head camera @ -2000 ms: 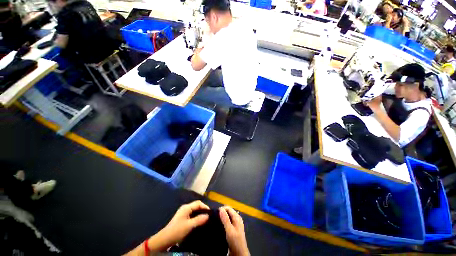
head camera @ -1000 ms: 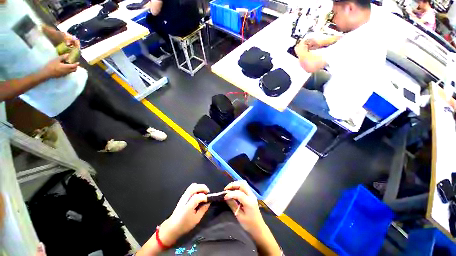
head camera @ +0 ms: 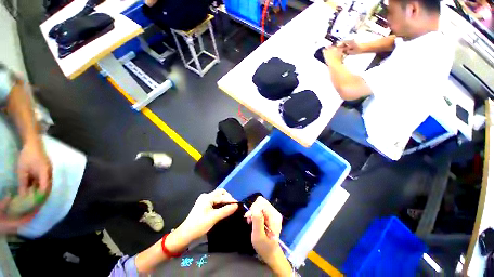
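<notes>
A small black sewn piece [head camera: 230, 235] hangs in front of my body, its upper edge pinched between both hands. My left hand [head camera: 208, 212] grips its left side by the fingertips. My right hand [head camera: 265, 224] is closed at its right side, with a thin pale sliver along the palm that may be a small pointed tool; I cannot tell for certain. The light blue bin [head camera: 333, 162] stands just beyond my right hand and holds several loose black pieces [head camera: 292, 189].
Stacked black pieces [head camera: 230, 142] stand left of the bin. Two rounded black pouches [head camera: 301, 108] lie on the white table [head camera: 238, 81], where a person in white works. A dark blue bin [head camera: 387, 249] is at lower right. Another person [head camera: 54, 178] stands close at left.
The view has turned left and moved closer to the light blue bin since the first frame. The person at left is nearer. My right hand has curled more, and the pale sliver shows more clearly.
</notes>
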